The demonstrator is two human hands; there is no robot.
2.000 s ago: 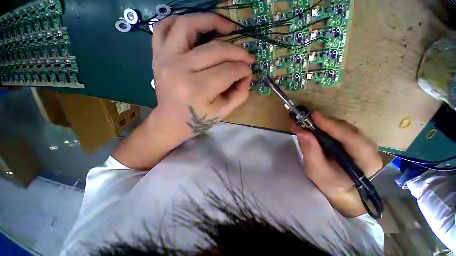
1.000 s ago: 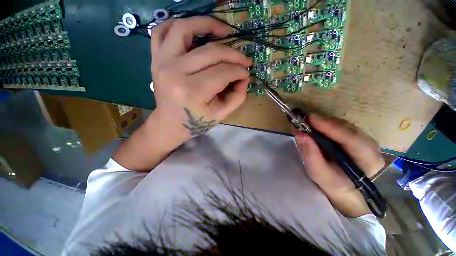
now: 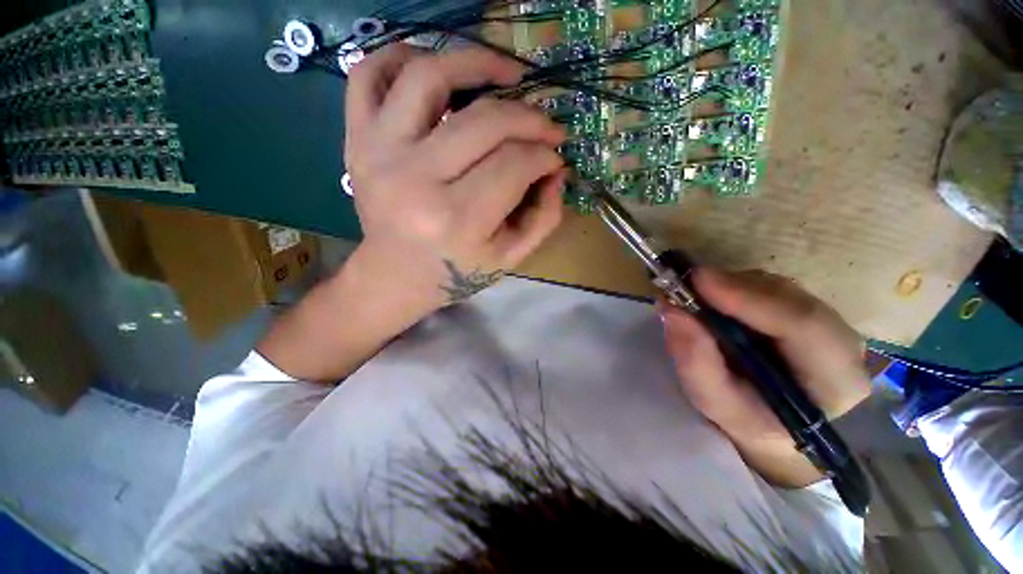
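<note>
My right hand (image 3: pixel 768 359) is shut on the black handle of the soldering iron (image 3: pixel 735 336). Its silver shaft points up-left, with the tip at the lower left corner of the green PCB panel (image 3: pixel 729 135). My left hand (image 3: pixel 449 168) is at the panel's left edge, its fingers closed around dark lead wires (image 3: pixel 606 76); the fingertips hide what they pinch near the iron's tip. The wires cross the panel. White round components (image 3: pixel 298 37) lie on the green mat beyond my left hand.
The panel lies on a brown work board (image 3: pixel 853 168). Other PCB panels (image 3: pixel 95 107) lie at left. A round tin (image 3: pixel 985 157) and yellow rings (image 3: pixel 910 281) are at right. Cardboard boxes (image 3: pixel 208 264) stand below the bench. Part of a person in white clothing (image 3: pixel 982 448) shows lower right.
The iron and my right hand have shifted slightly, with the tip staying near my left fingertips. My left hand keeps its hold, shifted slightly.
</note>
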